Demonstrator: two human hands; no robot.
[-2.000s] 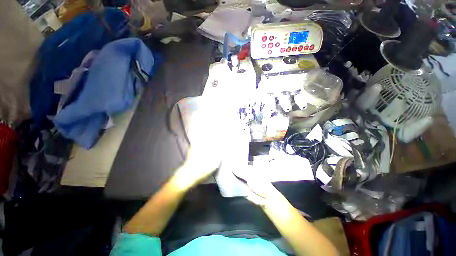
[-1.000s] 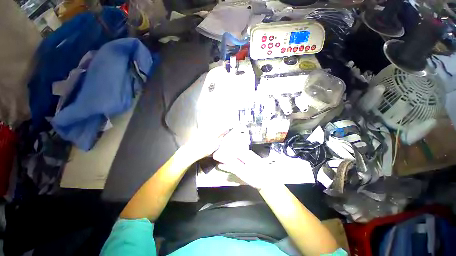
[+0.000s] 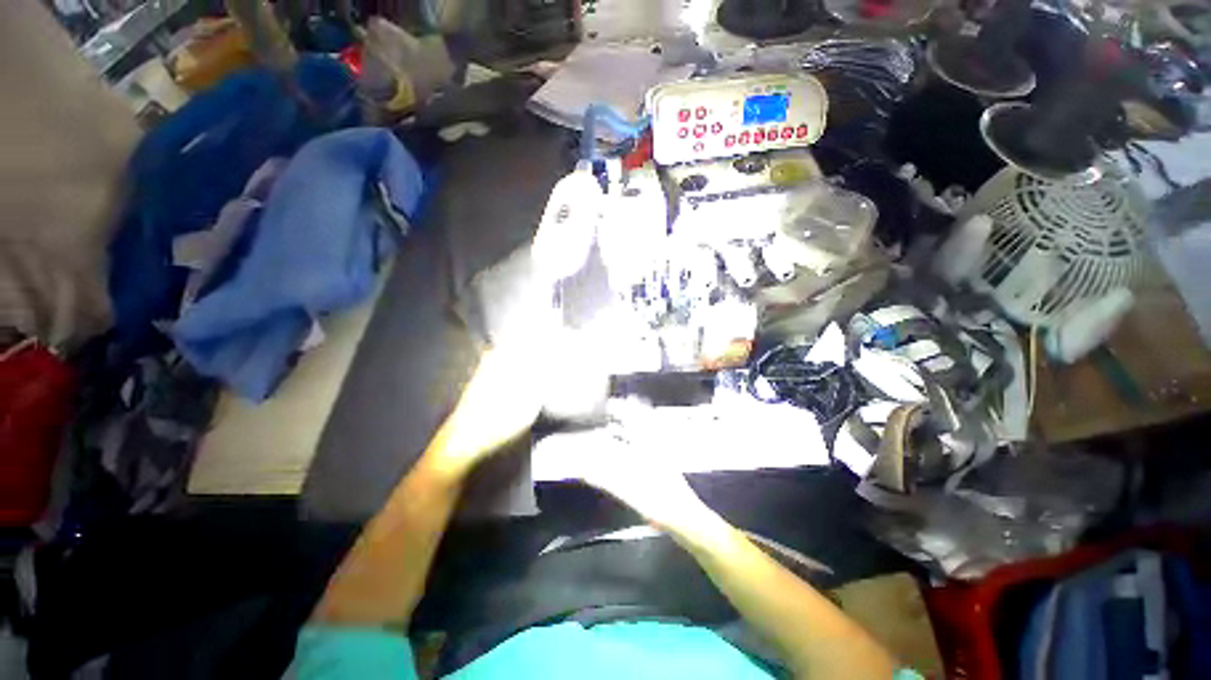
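Observation:
The white sewing machine [image 3: 638, 253] stands in the centre, glaring under its lamp. My left hand [image 3: 511, 385] is at the machine's left front, washed out by the light. My right hand [image 3: 618, 458] is over the front of the bright machine bed [image 3: 730, 438]. Its fingers are lost in the glare. A greyish cloth piece [image 3: 574, 396] shows between the hands, but whether either hand grips it cannot be told. Long dark cloth [image 3: 399, 359] lies flat left of the machine. The needle area is washed out.
A control panel [image 3: 738, 117] stands behind the machine. Blue garment pieces [image 3: 299, 253] lie far left. A black coil [image 3: 805, 383] and tangled strips [image 3: 916, 379] lie right, with a white fan [image 3: 1062, 246] beyond. A red crate [image 3: 976, 624] is lower right.
My right hand has moved a little left and towards me, away from the needle area. My left hand has shifted slightly left. The view has turned a little.

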